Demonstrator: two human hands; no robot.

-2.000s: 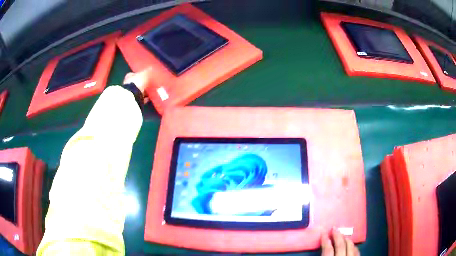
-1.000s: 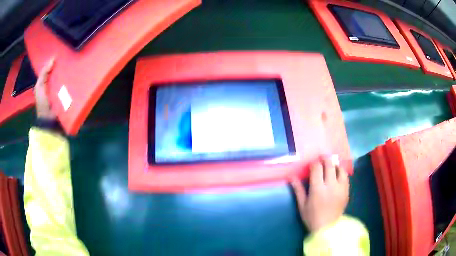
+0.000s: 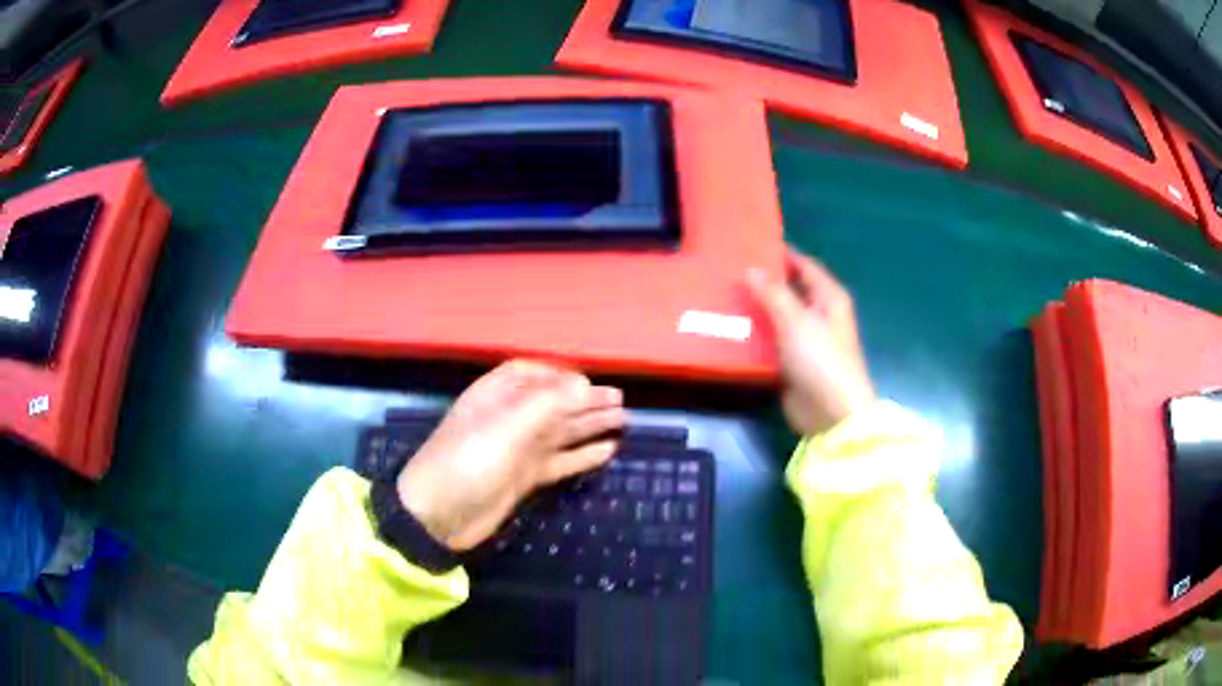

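A black-framed tablet (image 3: pixel 516 174) lies on a red foam pad (image 3: pixel 536 308) in front of me, its screen showing a dark window. The pad's front edge looks raised, with dark shadow beneath. A detachable keyboard (image 3: pixel 657 516) with a dark touchpad lies on the green surface nearest me, cut off by the lower edge. My left hand (image 3: pixel 503 449) is over the keyboard's upper left, its knuckles near the pad's front edge; its fingertips' hold is unclear. My right hand (image 3: pixel 818 335) grips the pad's right edge, thumb on top.
Another tablet (image 3: pixel 764 34) with a lit screen lies on a red pad behind. More tablets on pads stand at back left (image 3: pixel 315 14) and back right (image 3: pixel 1083 91). Stacked pads with tablets stand at left (image 3: pixel 114 322) and right (image 3: pixel 1112 456) on the green surface (image 3: pixel 938 241).
The lit tablet's pad has moved to the back, and another pad with a tablet now lies in front. My left hand has come from the far left to over the keyboard, which now shows.
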